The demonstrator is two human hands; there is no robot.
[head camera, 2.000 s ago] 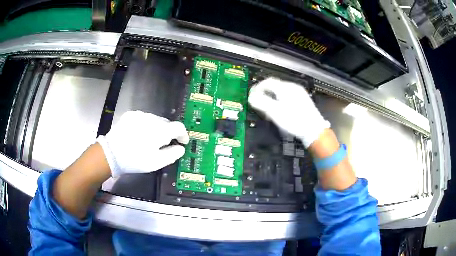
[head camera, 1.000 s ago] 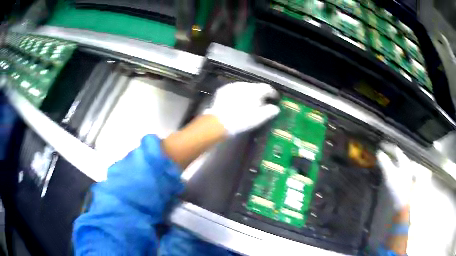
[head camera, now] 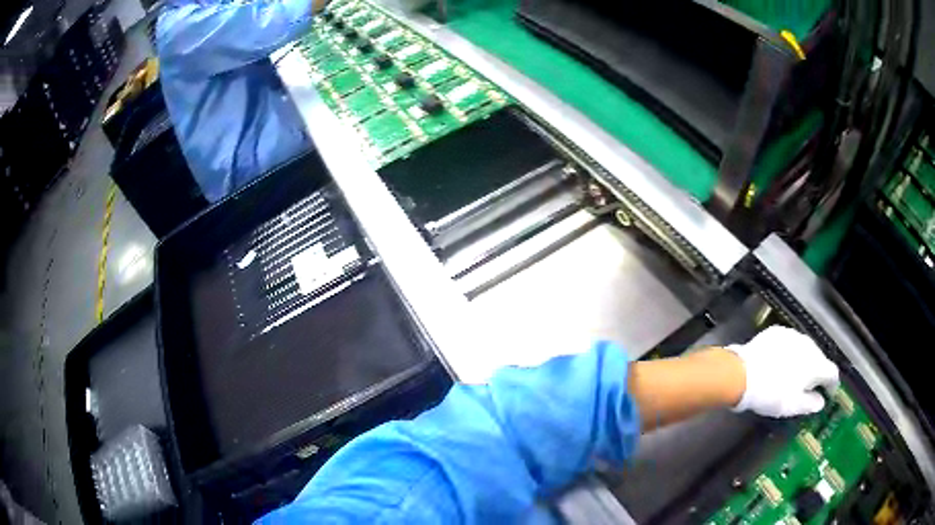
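My left hand [head camera: 784,373], in a white glove, is over the carrier fixture at the right, its curled fingertips at the upper end of a green circuit board [head camera: 800,474]. Whether the fingers grip the board cannot be told. The board lies in the black carrier fixture [head camera: 677,467] and is cut off by the bottom edge. It has cream connectors, white blocks and a black part. My right hand is out of the picture.
Silver conveyor rails [head camera: 656,195] run to the upper left, where a row of boards [head camera: 384,72] lies. Another person's blue sleeve [head camera: 231,62] is beside it. Black floor bins [head camera: 297,400] stand left of the rail, one holding a ribbed tray. A shelf [head camera: 656,72] stands behind.
The view has swung left, so the board and fixture now sit at the lower right. The row of boards, bins and other person show more fully. My right hand has left the picture.
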